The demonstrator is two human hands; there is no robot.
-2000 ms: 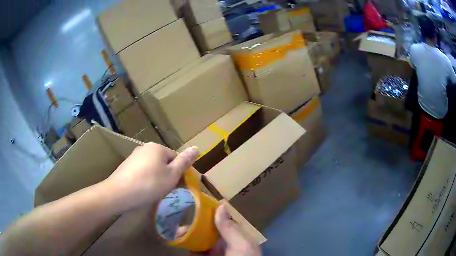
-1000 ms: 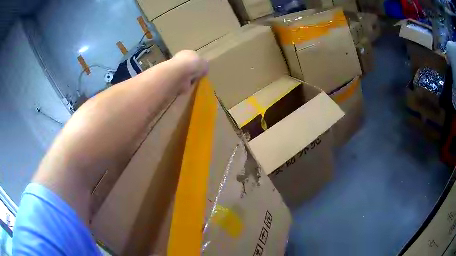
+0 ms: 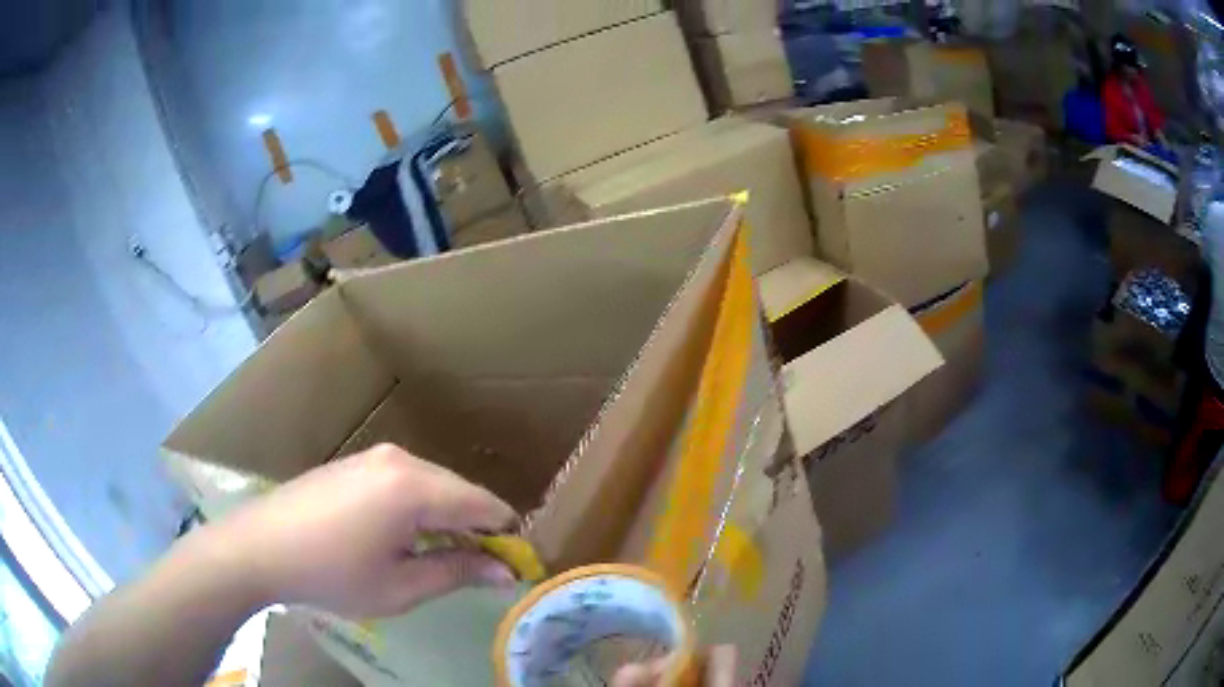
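A large open carton point(image 3: 470, 302) stands in front of me, its inside facing up. An orange tape strip point(image 3: 711, 416) runs down its right side from the far right corner. My left hand point(image 3: 389, 523) is at the near rim, its fingers closed on a short yellow-orange piece, which looks like the tape's end point(image 3: 514, 552). My right hand point(image 3: 678, 667) holds the orange tape roll point(image 3: 597, 581) at the bottom edge, with fingers at its core. Most of the right hand is hidden or cut off by the picture's edge.
An open carton point(image 3: 859, 383) with a raised flap stands just right. Stacked cartons point(image 3: 604, 101) stand behind. Dark cloth point(image 3: 403, 201) lies at the back left. Another carton point(image 3: 1168, 617) is at the lower right edge. A person in red point(image 3: 1132, 101) is far right.
My left hand has come down from the carton's far side to its near rim. The tape roll and right fingers are back in view. The view has shifted, showing the carton's inside.
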